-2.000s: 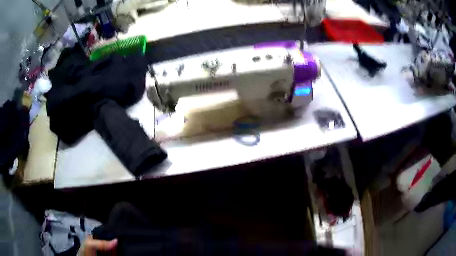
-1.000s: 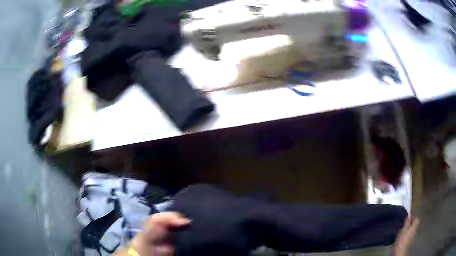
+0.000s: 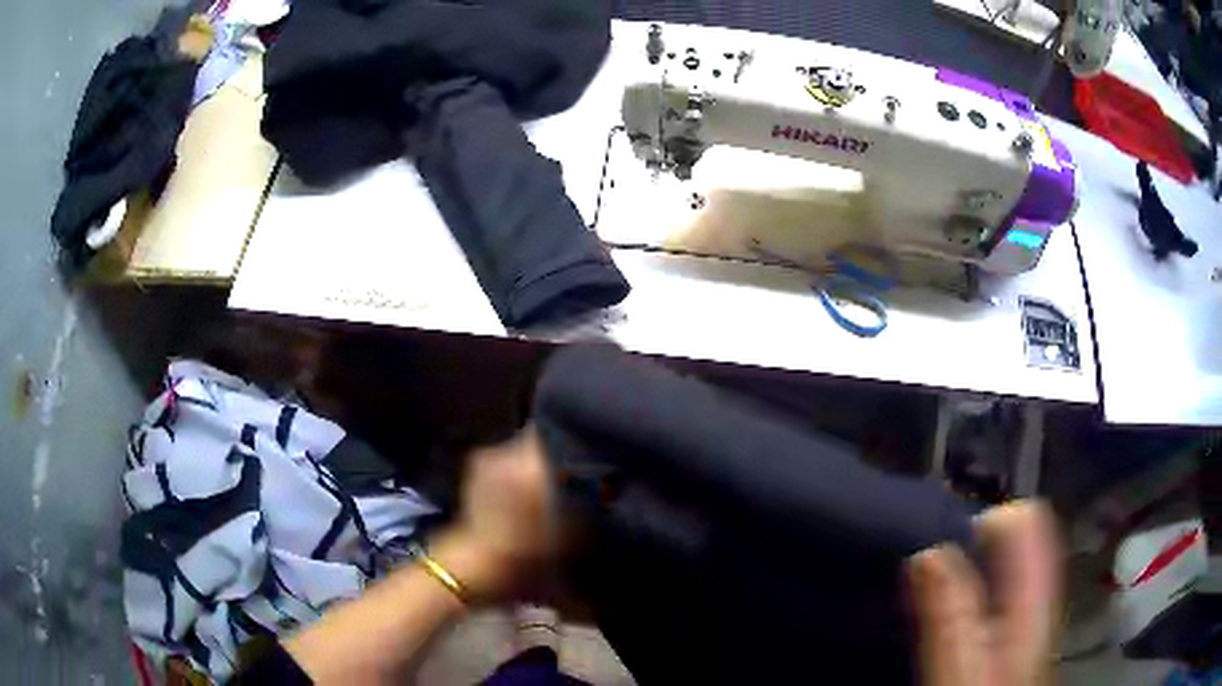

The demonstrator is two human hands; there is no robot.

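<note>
A black garment piece [image 3: 751, 523] is stretched between my hands in front of the table's front edge. My left hand [image 3: 509, 503], blurred, with a yellow bangle at the wrist, grips its left end. My right hand [image 3: 992, 590] is at its right end, blurred, with the fingers over the cloth near the upper right corner. The lower part of the cloth is dark and its folds cannot be told apart.
A black garment pile [image 3: 442, 54] lies left of the white sewing machine [image 3: 831, 161], one tube hanging toward the table edge. Blue-handled snips [image 3: 854, 308] lie at the machine base. Patterned cloth [image 3: 241, 509] is heaped low left. A red basket [image 3: 1132, 127] stands right.
The black piece and my hands have come higher in the view, and the piece now slants down to the right. My right hand shows more fully. The view has shifted.
</note>
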